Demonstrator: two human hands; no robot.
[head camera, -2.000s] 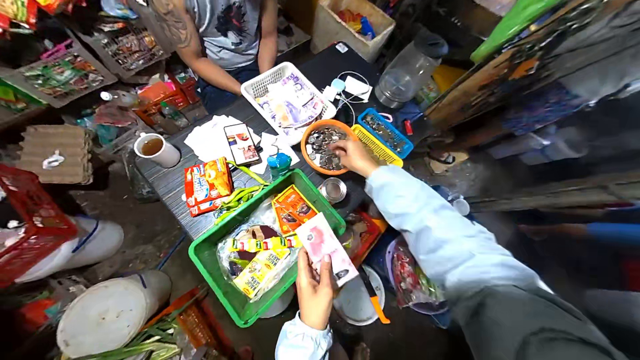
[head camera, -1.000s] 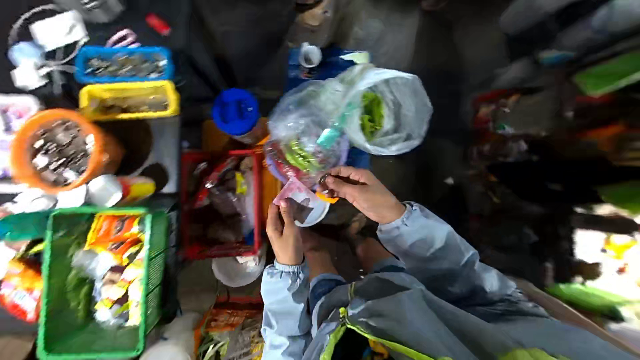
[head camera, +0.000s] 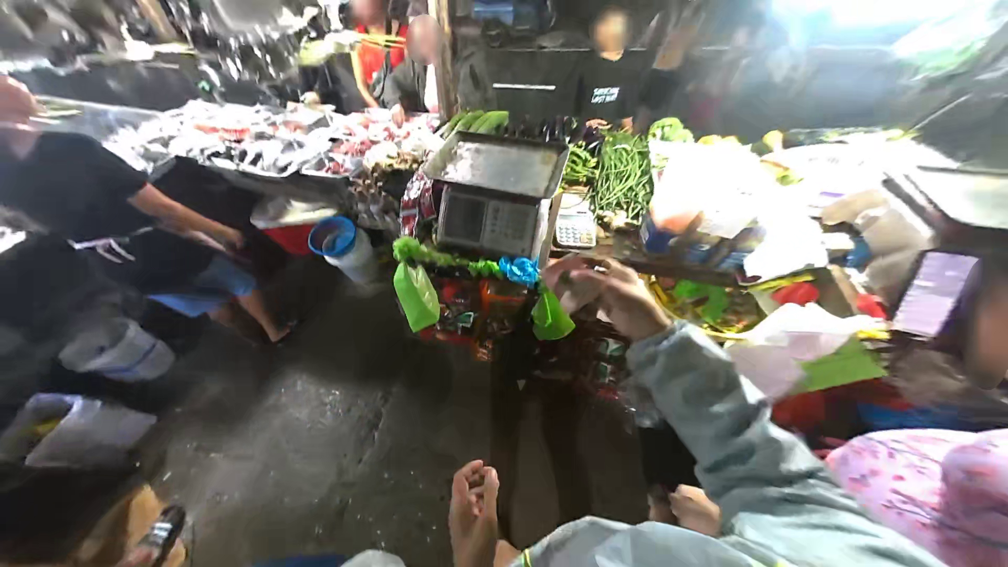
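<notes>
My right hand (head camera: 618, 295) is stretched out at the stall front, fingers bent and blurred. Something pale and pinkish is at its fingertips; whether it holds this cannot be told. Just beyond stand a white calculator (head camera: 576, 223) and a weighing scale (head camera: 490, 220) with a metal tray (head camera: 498, 163). Below and left of the hand hang a green plastic bag (head camera: 552, 316) and a bunched blue plastic bag (head camera: 520, 270). My left hand (head camera: 475, 504) is low in the view above the dark floor, its fingers loosely curled and nothing visible in them.
Green beans (head camera: 624, 175) lie behind the calculator. Another green bag (head camera: 416, 297) hangs at left. A bucket with a blue rim (head camera: 334, 236) stands on the wet floor (head camera: 315, 441). A person (head camera: 71, 185) is at left; a pink patterned garment (head camera: 906, 488) is close at lower right.
The view has swung from the table and baskets to a vegetable stall. My right hand, earlier near my left by plastic bags, is now stretched out apart from it. The pink note no longer shows in my left hand.
</notes>
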